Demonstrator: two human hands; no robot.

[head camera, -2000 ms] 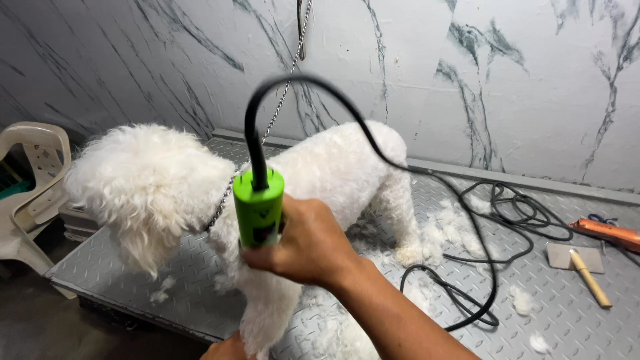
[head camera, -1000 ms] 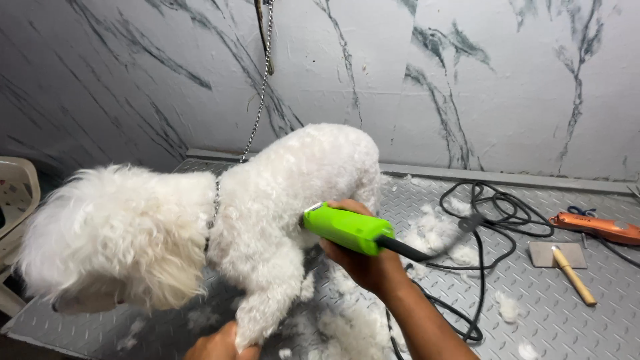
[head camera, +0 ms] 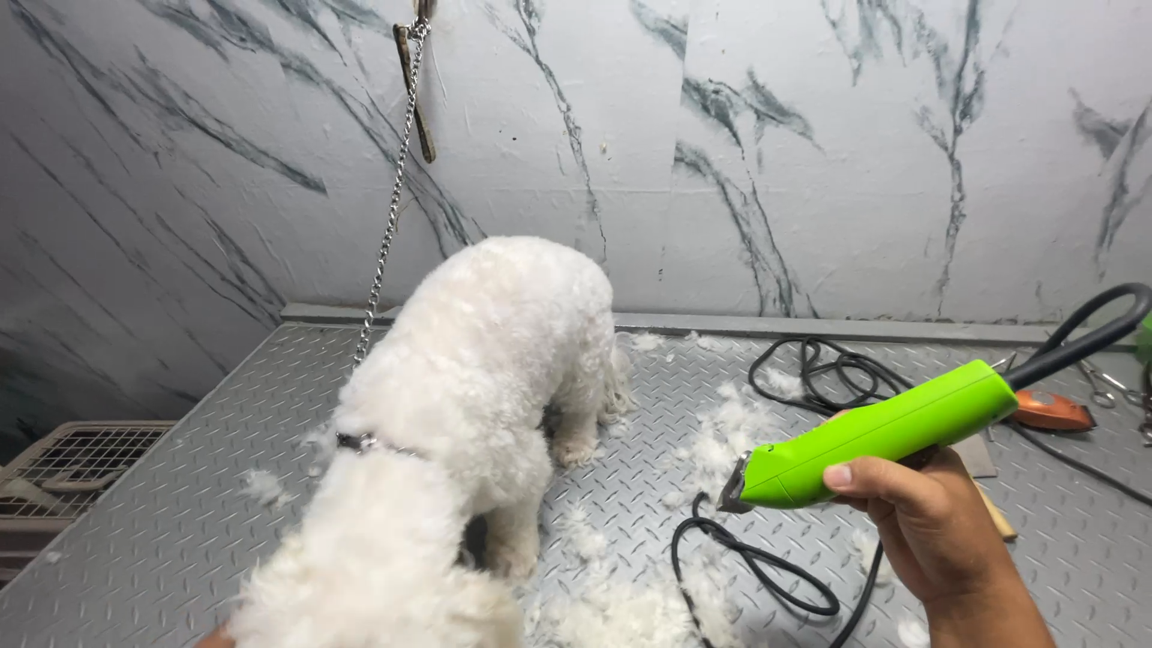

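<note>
My right hand [head camera: 936,522] is closed round a green corded pet clipper [head camera: 882,436], its metal blade pointing left and down, apart from the dog. A white curly-coated dog [head camera: 486,360] stands on the diamond-plate table [head camera: 630,504] with its head toward me at the lower left. Round its neck is a chain collar [head camera: 373,443], and a chain leash [head camera: 393,198] rises toward the wall. Only a sliver of my left hand [head camera: 216,637] shows at the bottom edge beside the dog's head; its fingers are hidden.
Tufts of cut white fur [head camera: 630,612] lie about the table. The clipper's black cord [head camera: 765,558] loops at the right. Farther right are an orange clipper [head camera: 1053,410], scissors [head camera: 1100,385] and a wooden-handled slicker brush [head camera: 997,513]. A pet carrier [head camera: 81,468] is at the left.
The green clipper was against the dog's side; my right hand has moved it away to the right. My left hand, earlier at the dog's front leg, is now mostly out of sight. The dog's head has lowered.
</note>
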